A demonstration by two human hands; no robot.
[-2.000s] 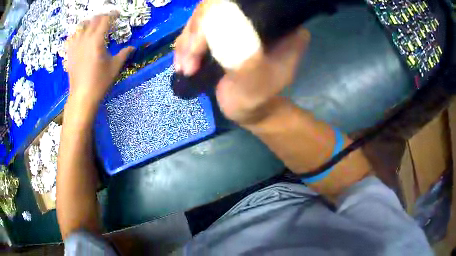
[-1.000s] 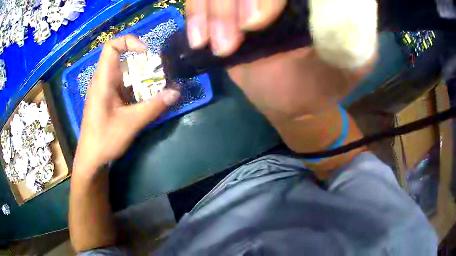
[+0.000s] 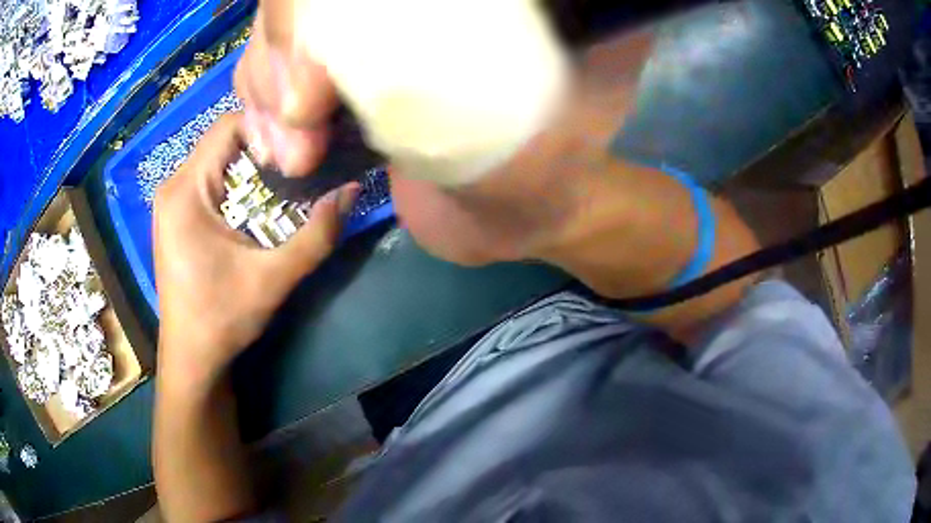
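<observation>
My left hand (image 3: 209, 250) grips a white housing (image 3: 260, 207) with brass-coloured metal showing, between thumb and fingers, over the near edge of the small blue screw tray (image 3: 128, 220). My right hand (image 3: 490, 204) is closed around the dark electric screwdriver (image 3: 342, 153), whose nose meets the housing; the bit is hidden. A cream-white wrap (image 3: 439, 87) on the right hand looms large and blurred and hides much of the tool. Silver-grey screws (image 3: 174, 153) show in the tray.
A cardboard box (image 3: 128, 352) of white pieces stands at the left. White piles (image 3: 61, 46) lie on the large blue sheet (image 3: 153, 51). Brass bits (image 3: 199, 72) lie behind the tray. Small dark components (image 3: 852, 26) are at the far right. A black cord (image 3: 817, 245) crosses my right forearm.
Two seconds ago my left hand was over the white piles; one second ago it held a housing at the screwdriver. Now both hands appear slightly further left, with the housing turned.
</observation>
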